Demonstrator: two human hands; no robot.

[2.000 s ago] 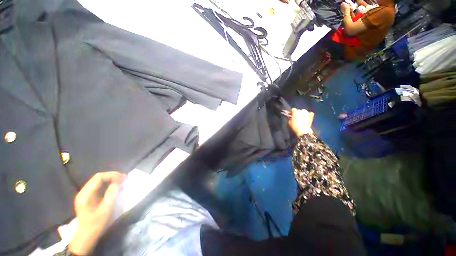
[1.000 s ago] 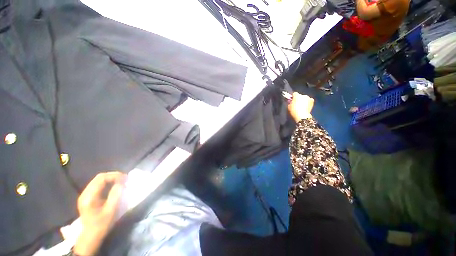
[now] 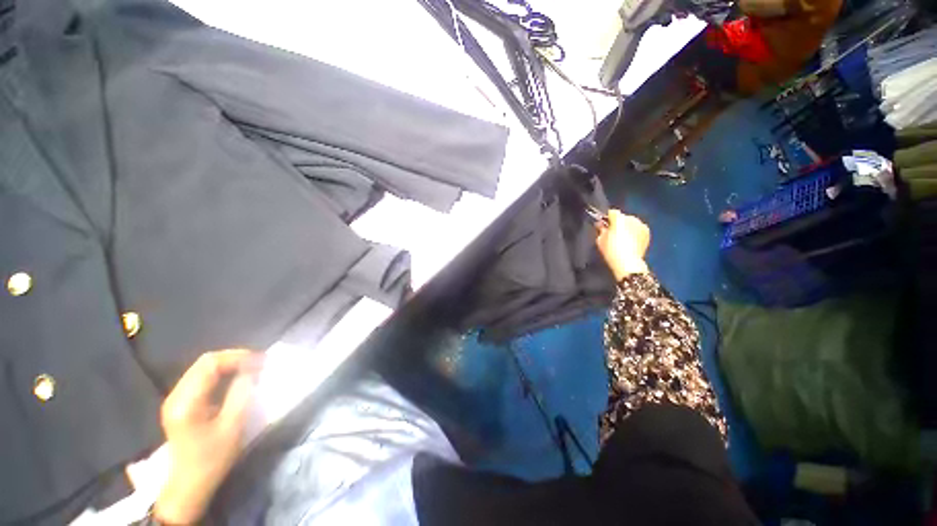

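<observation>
A dark blazer (image 3: 226, 205) lies spread on the white table at left, with gold front buttons (image 3: 130, 323) showing. My left hand (image 3: 211, 421) is at the blazer's lower edge by the near table edge, fingers curled; whether it pinches the cloth is hard to tell. My right hand (image 3: 623, 245) is stretched out beyond the table edge, closed on a small metal tool, likely thread snips (image 3: 596, 215), whose tips point at dark garments (image 3: 545, 257) hanging over the table's edge.
Black hangers (image 3: 514, 62) lie bunched on the white table (image 3: 339, 51). A grey device (image 3: 632, 41) is at the far edge. A blue crate (image 3: 786, 205) and green bundle (image 3: 812, 380) stand on the blue floor at right. A person in orange (image 3: 796, 41) is at top right.
My right hand rose slightly, then came down a little beside the hanging garments. The view has shifted slightly. My left hand and the blazer have hardly moved.
</observation>
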